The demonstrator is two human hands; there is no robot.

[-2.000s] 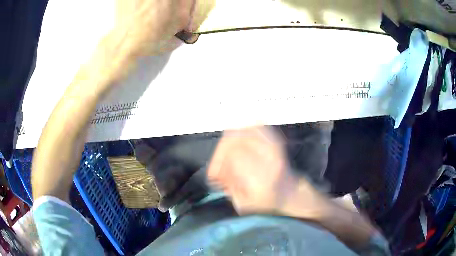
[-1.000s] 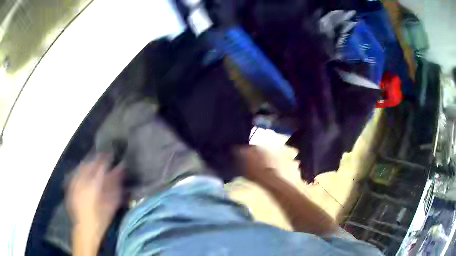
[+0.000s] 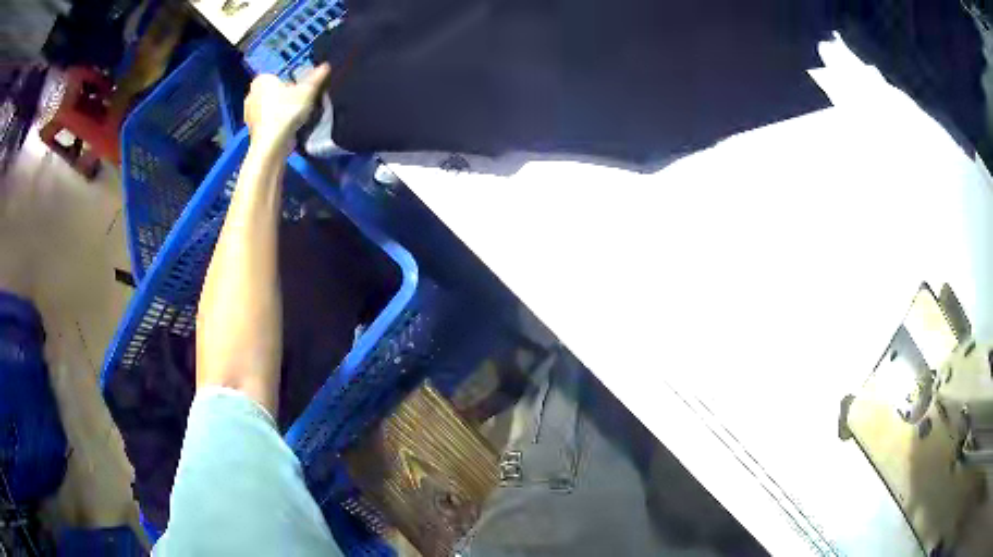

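A large dark fabric panel (image 3: 566, 82) lies across the far left part of the white table (image 3: 610, 250), with its near edge uneven. My left hand (image 3: 281, 107) is stretched out to the panel's left end, above the rim of a blue basket. Its fingers are closed on the dark cloth's edge, and a small pale bit shows beside them. The fingertips are partly hidden. My right hand is not in view.
A blue plastic basket (image 3: 405, 261) with dark pieces stands below my left arm, other blue baskets behind it. A brown wooden board (image 3: 430, 462) is beside my lap. The machine bed and needle plate (image 3: 904, 381) are at right. A red stool (image 3: 82, 118) stands far left.
The view has swung from the right side to the left side of the table. My left hand has moved out to the dark panel's end. My right hand has left the picture.
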